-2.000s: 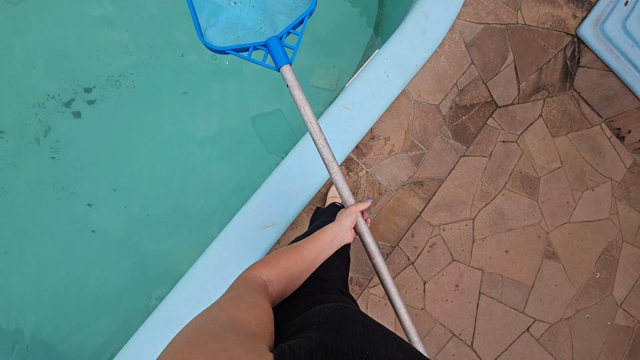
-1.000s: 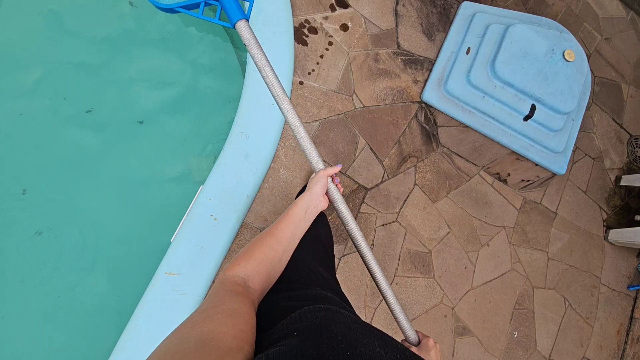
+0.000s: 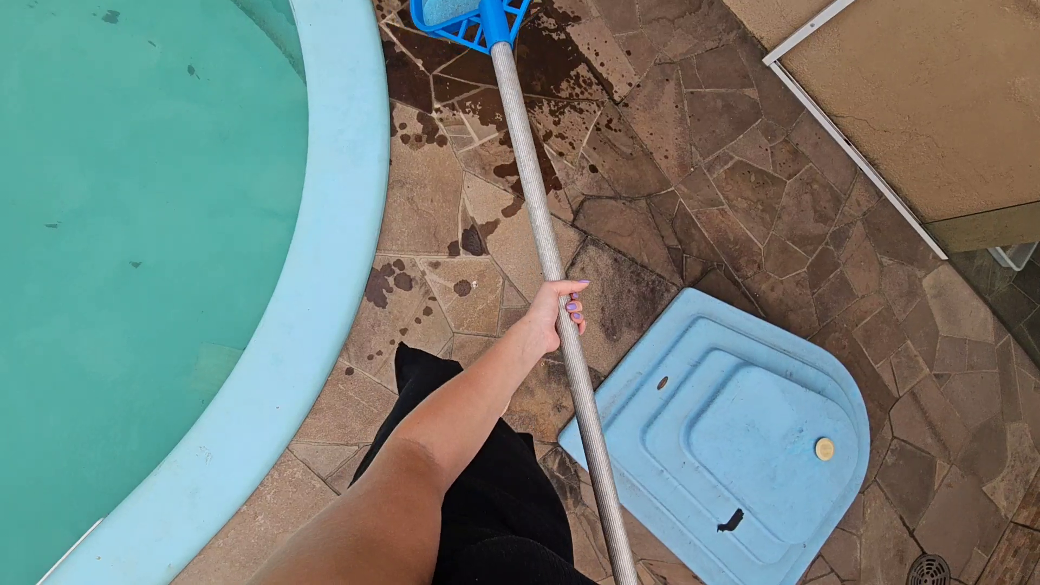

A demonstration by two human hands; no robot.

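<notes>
My left hand (image 3: 559, 313) is closed around the middle of a grey metal pole (image 3: 532, 175). At the pole's far end, near the top edge, is a blue pool skimmer net (image 3: 496, 24), partly cut off by the frame. It is over the stone paving, where wet patches show around it. The pole's near end runs out of the bottom edge. My right hand is not in view.
The pool's light blue rim (image 3: 345, 162) curves along the left beside greenish water (image 3: 146, 244). A stepped light blue plastic piece (image 3: 756, 439) lies on the stone paving (image 3: 422, 195) at right. A floor drain (image 3: 929, 569) is at lower right, a beige wall (image 3: 934, 106) at upper right.
The skimmer net, over the pool water two seconds ago, has swung right past the rim to over the paving. My right hand, on the pole's near end one second ago, has left view. The view has turned right.
</notes>
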